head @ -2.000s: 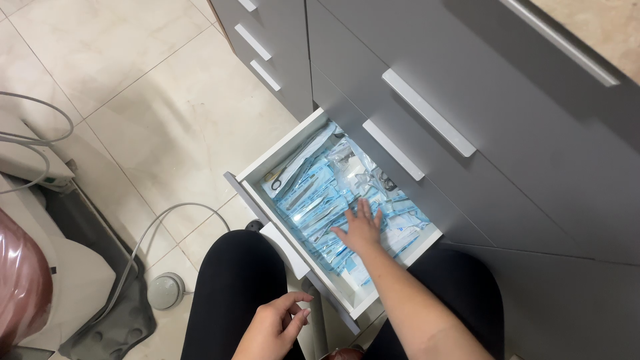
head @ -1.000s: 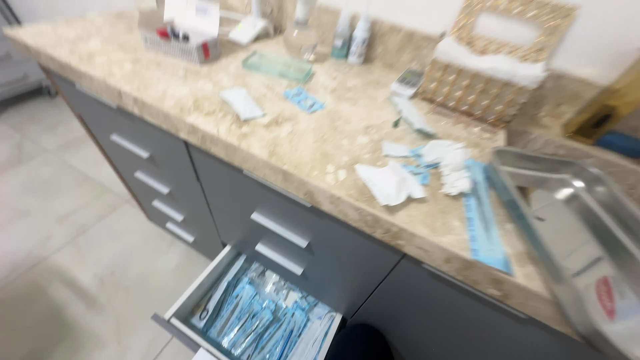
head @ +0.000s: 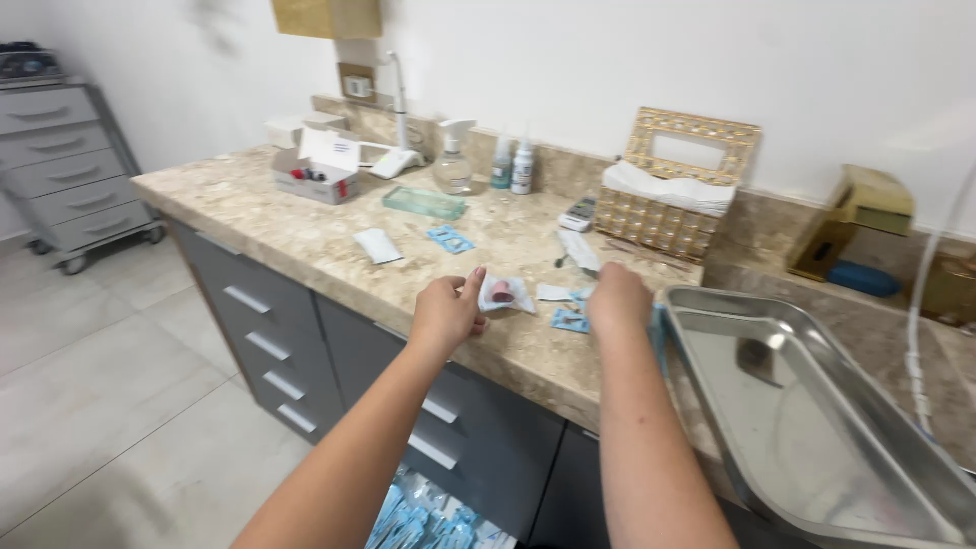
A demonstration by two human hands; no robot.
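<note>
My left hand is at the counter's front edge, its thumb and fingers on the left side of a white paper wrapping. A small pink rounded piece lies on that wrapping. My right hand is over blue and white sterilization pouches beside the metal tray; its fingers are mostly hidden, so what it holds cannot be told. A white pouch lies just behind it. Farther left on the counter are another white pouch and a small blue packet.
A stainless steel tray stands at the right. Behind are a woven box of paper towels, spray bottles, a glass slab and an opened carton. Below, the drawer of blue pouches stands pulled out.
The view has risen from the drawer to the counter. Two seconds ago my right hand was in the drawer; now both hands are over the counter. One second ago neither hand was in view.
</note>
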